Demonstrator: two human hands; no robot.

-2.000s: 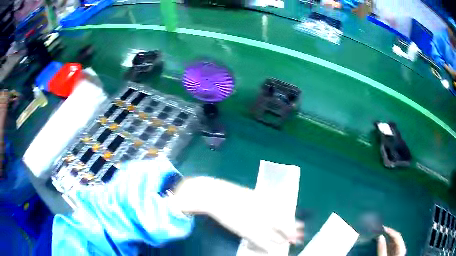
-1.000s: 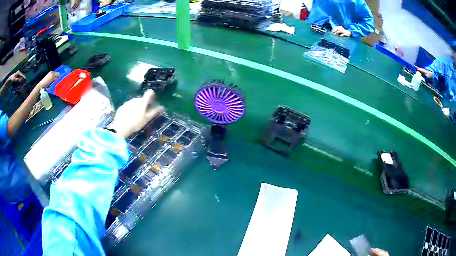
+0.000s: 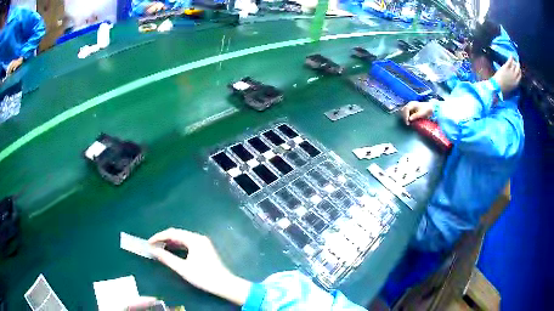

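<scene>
My right hand (image 3: 194, 258) comes in from the bottom right, with thumb and fingers closed on a pale rectangular piece (image 3: 135, 244) above the bench. My left hand (image 3: 138, 301) shows only as blurred fingertips at the bottom edge, on what looks like a small screen module (image 3: 155, 308); most of both is cut off. Two backing sheets lie at the bottom left, a white one (image 3: 114, 291) and one with faint rectangles (image 3: 45, 296). The clear blister tray (image 3: 252, 205) lies right of my right hand, with black screens in its upper rows.
Black housings stand along the bench, one at left (image 3: 114, 159), one behind the tray (image 3: 258, 94) and others farther back. Flat metal plates (image 3: 375, 151) lie right of the tray. A coworker (image 3: 480, 140) in a blue smock sits at the right, near a blue bin (image 3: 401, 81).
The view has swung right; the fan and left tray have left the picture. My left hand, earlier over the left tray, is now at the bottom edge. My right hand shows more fully with the pale piece.
</scene>
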